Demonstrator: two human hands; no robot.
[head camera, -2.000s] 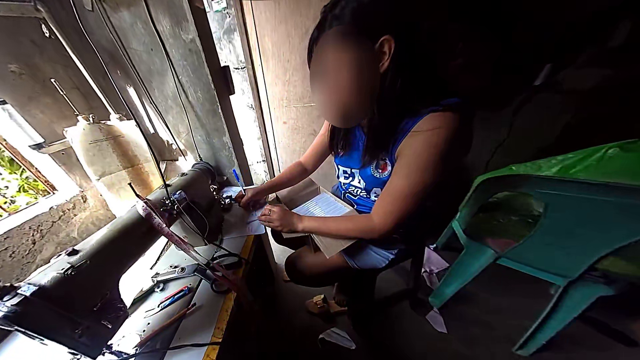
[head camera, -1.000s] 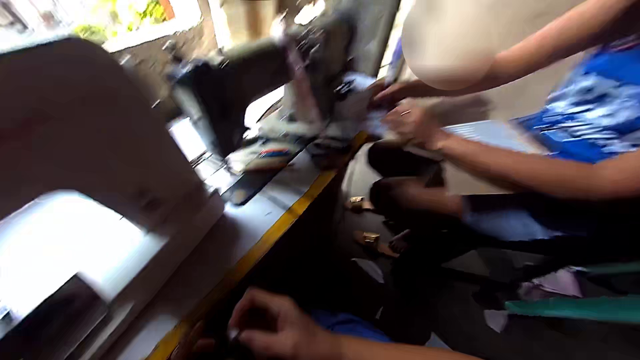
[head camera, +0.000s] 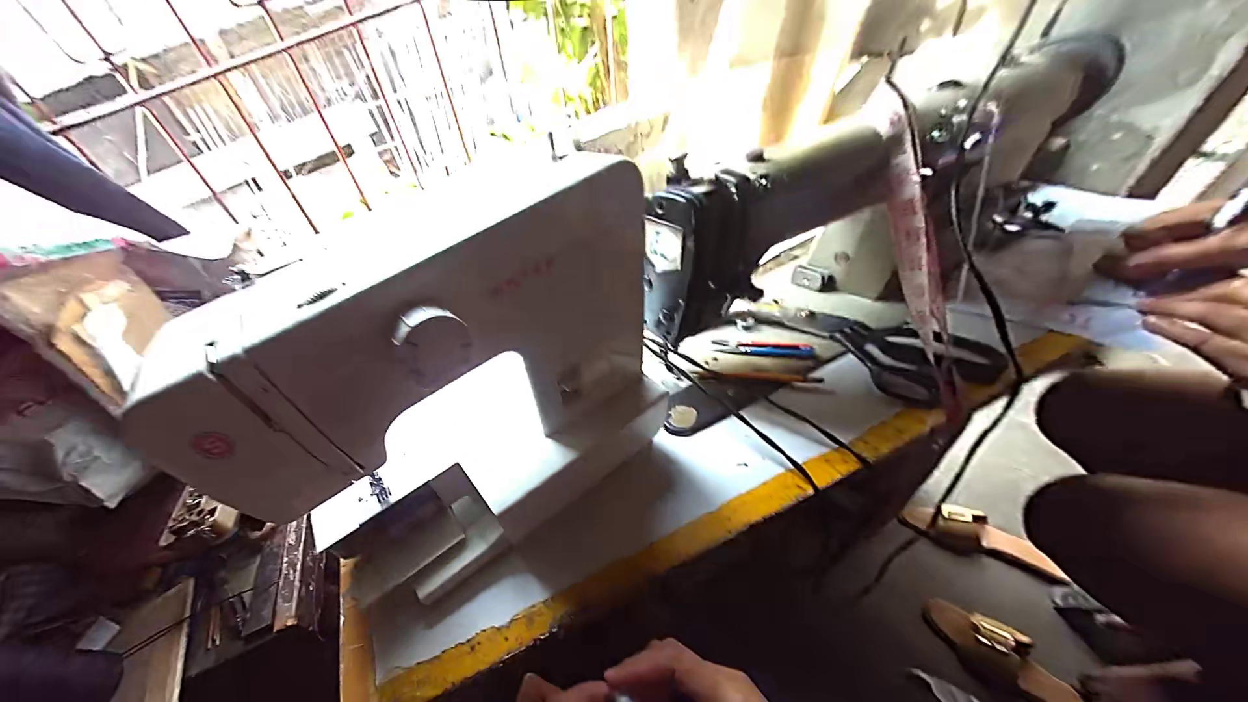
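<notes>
At the bottom edge, my right hand shows with bent fingers, cut off by the frame. Fingertips of my left hand lie close beside it. A small shiny thing shows between them, too little of it to name; the grip of either hand is hidden. Beyond them, a white domestic sewing machine stands on a white table with a yellow edge. Large black-handled scissors, a blue and red pen and a pencil lie to its right.
A dark industrial sewing machine stands behind at right, with a measuring tape and black cables hanging over it. At the right edge another person's hands touch white material. Sandals are on the floor. Bags and boxes crowd the left.
The view has swung far left, bringing the white sewing machine fully into sight. My hands, out of view two seconds ago, show at the bottom edge.
</notes>
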